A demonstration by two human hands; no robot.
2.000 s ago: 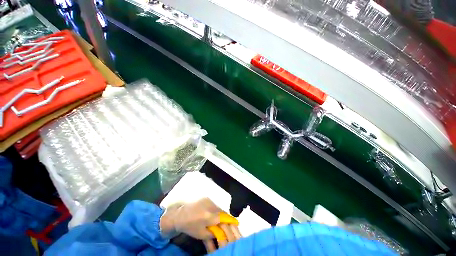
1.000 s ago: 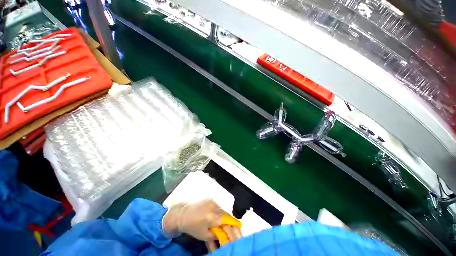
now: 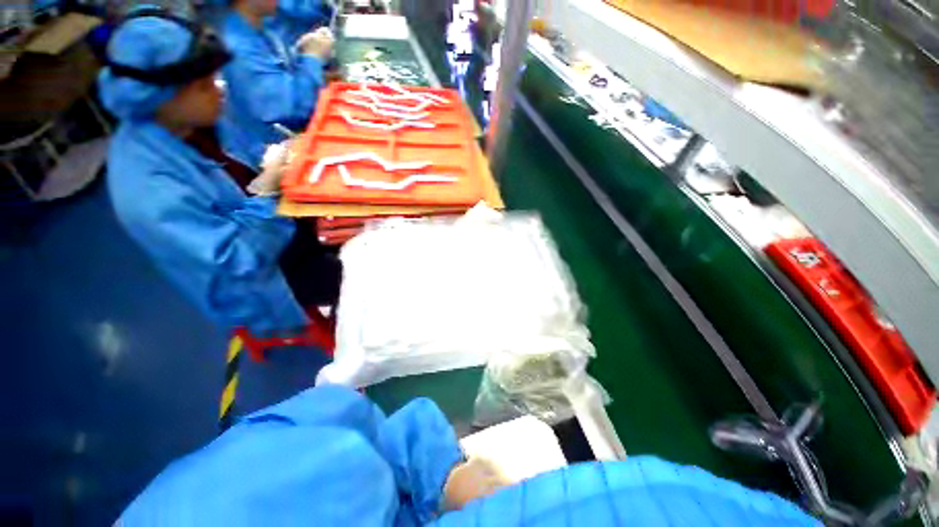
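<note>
My left hand (image 3: 474,482) shows only in part at the bottom middle, at the end of a blue sleeve. Its fingers are hidden behind blue cloth at the bottom edge, so its grip cannot be told. It is beside an overexposed white block (image 3: 518,445), which lies on a white-framed fixture (image 3: 600,424) with a black centre. My right hand is not in view. A clear branched product (image 3: 793,453) lies on the green belt at lower right, blurred.
A bubble-wrapped stack (image 3: 453,293) and a clear bag of small grains (image 3: 541,373) lie beyond the block. Red trays (image 3: 391,154) with bent white strips are stacked on cardboard. A person in blue (image 3: 190,206) sits at left, another behind. A metal shelf (image 3: 803,154) runs above the green belt (image 3: 649,340).
The view has swung left and up, bringing the people at left into the picture. The fixture and product appear lower and further right. My left hand's orange finger cots no longer show.
</note>
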